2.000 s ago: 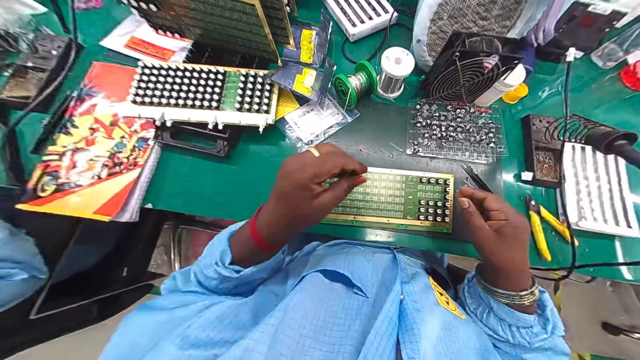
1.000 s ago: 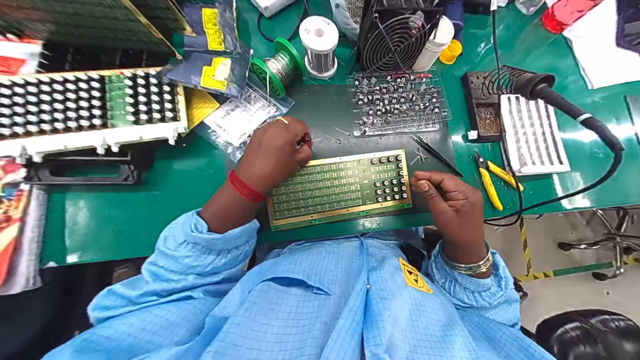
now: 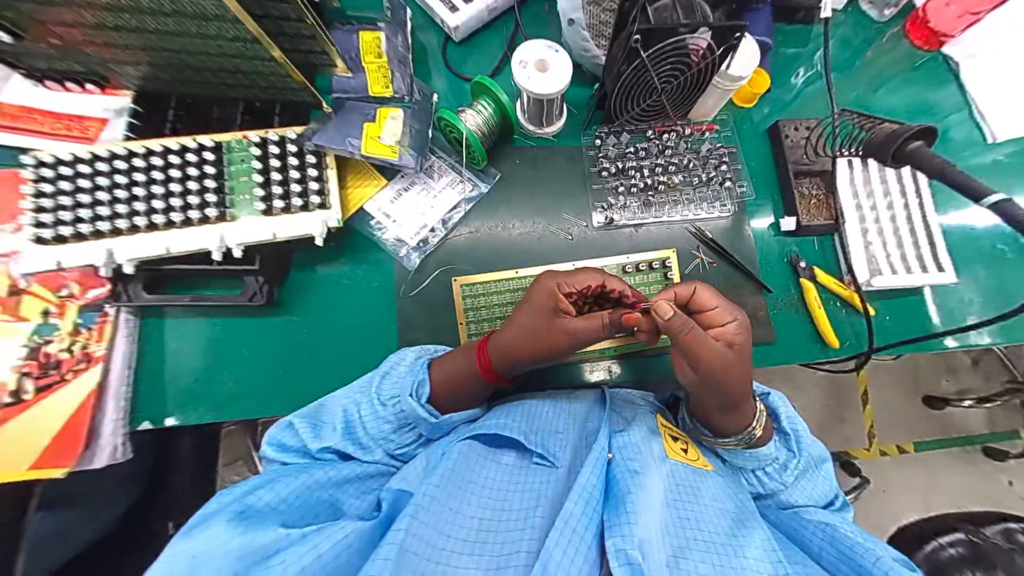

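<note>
My left hand (image 3: 564,316) is cupped palm up over the printed circuit board (image 3: 496,300), with a pile of small dark red parts (image 3: 596,298) in it. Fingertips of my right hand (image 3: 704,332) meet those of the left at a tiny component (image 3: 645,306), too small to name. Both hands cover the board's middle and lower right. Round components stand at its upper right corner. Black tweezers (image 3: 730,258) and loose leaded parts (image 3: 702,258) lie right of the board. Behind it is a clear plastic tray of components (image 3: 664,172).
Yellow-handled cutters (image 3: 818,308) and a soldering iron in its holder (image 3: 880,144) are at the right. Solder spools (image 3: 542,88) (image 3: 478,120), a fan (image 3: 668,76) and antistatic bags (image 3: 376,132) stand or lie behind. A populated board (image 3: 176,192) is at the left.
My hands have come together over the board, where they were apart before. The left hand has turned palm up, showing the dark red parts. The view has shifted.
</note>
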